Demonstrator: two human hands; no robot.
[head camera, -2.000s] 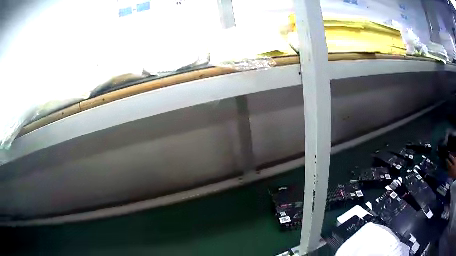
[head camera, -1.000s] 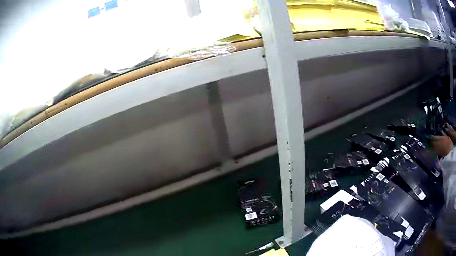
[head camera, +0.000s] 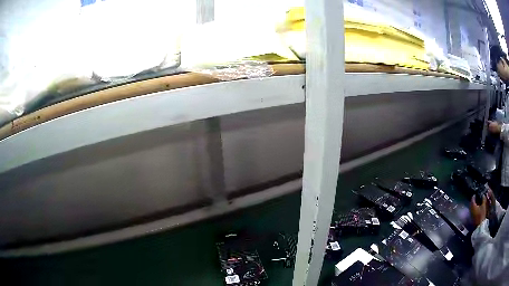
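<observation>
Neither of my hands is in view. The nearest black printed retail box (head camera: 241, 262) lies on the green belt (head camera: 150, 265) at the bottom centre, with a small white label near its lower end. Another black box (head camera: 285, 249) lies beside it, partly hidden by the post. More black cartons (head camera: 418, 258) lie overlapping at the lower right. A white paper or card (head camera: 357, 258) lies on the pile's near left side.
A pale metal post (head camera: 322, 139) cuts across the view. The shelf above holds yellow material (head camera: 385, 47) and clear wrap (head camera: 240, 70). At right, another person's hands (head camera: 481, 208) hold a black item; a further person stands behind.
The view has shifted, showing more people at the right. The rounded white shape at the bottom has left the picture. A second box now shows between the nearest box and the post.
</observation>
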